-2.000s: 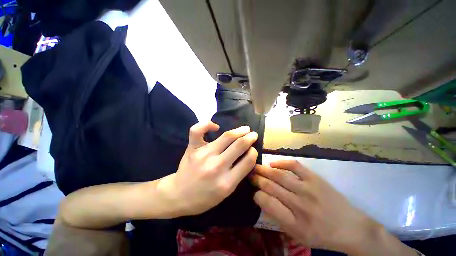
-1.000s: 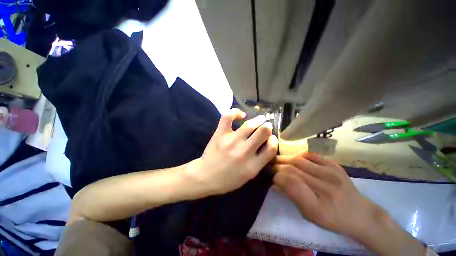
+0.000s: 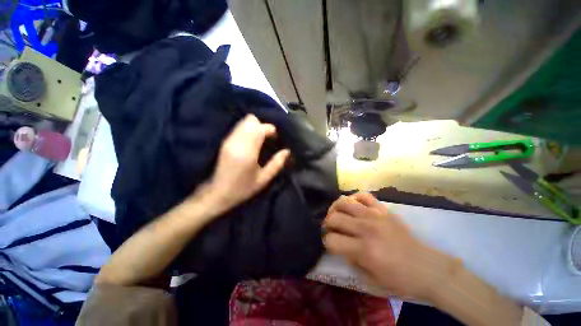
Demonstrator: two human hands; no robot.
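The black cloth [image 3: 172, 121] lies bunched on the white table, left of the sewing machine [image 3: 376, 57]. Its right edge reaches close to the lit needle area. My left hand [image 3: 248, 159] lies on the cloth with thumb and forefinger apart; whether it pinches any fabric is unclear. My right hand [image 3: 366, 232] has curled fingers that grip the cloth's right edge at the front of the machine bed [image 3: 408, 169]. The fingertips are partly hidden.
Green thread snips [image 3: 490, 151] lie on the bed, with a second yellow-green pair [image 3: 551, 194] beside them. A cream machine part [image 3: 41, 86] and pink cone [image 3: 51, 145] are at left. Striped grey-white fabric [image 3: 44, 235] hangs lower left. More black cloth [image 3: 140, 22] is behind.
My left hand has moved left, away from the needle, and its fingers have spread. The cloth has shifted and bunched up. My right hand remains at its edge, slightly left.
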